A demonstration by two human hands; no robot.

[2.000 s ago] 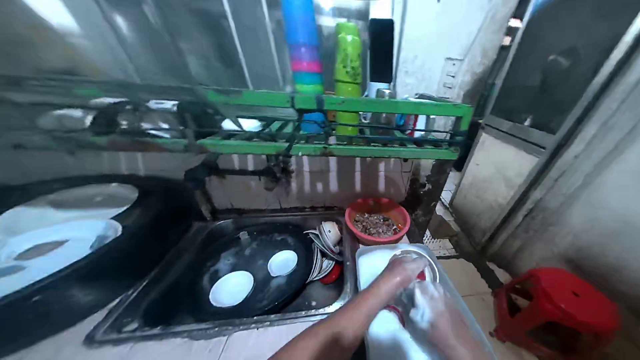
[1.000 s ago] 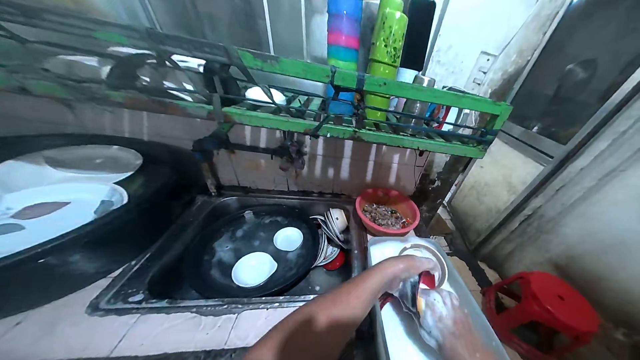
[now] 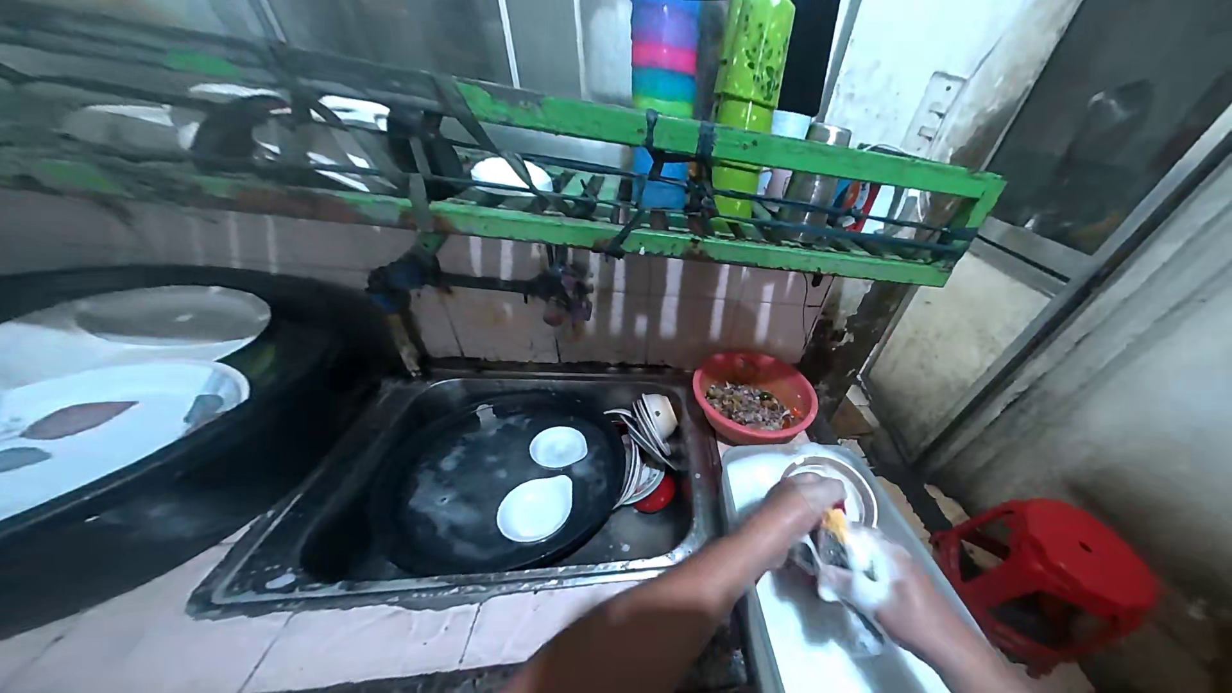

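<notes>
Over a rectangular metal tray (image 3: 799,635) at the lower right, my left hand (image 3: 808,496) grips a round, light-coloured dish (image 3: 852,481) by its near edge. My right hand (image 3: 871,577), covered in suds, is shut on a soapy scrubbing pad with a yellow part (image 3: 835,525), close beside my left hand. Dark, foamy material hangs below the fingers; its exact shape is blurred. Left of the tray, a large black round pan (image 3: 452,500) lies in the sink with two small white dishes (image 3: 535,510) (image 3: 558,448) in it.
Stacked bowls (image 3: 640,443) lean at the sink's right side. A red basin (image 3: 707,404) of food scraps stands behind the tray. A green rack (image 3: 577,231) spans the wall above a tap (image 3: 563,294). Large plates (image 3: 125,414) fill a black tub at left; a red stool (image 3: 1088,558) stands right.
Both hands stay over the tray with the dish and pad, their positions shifting slightly. The view has turned and moved nearer the rack and sink.
</notes>
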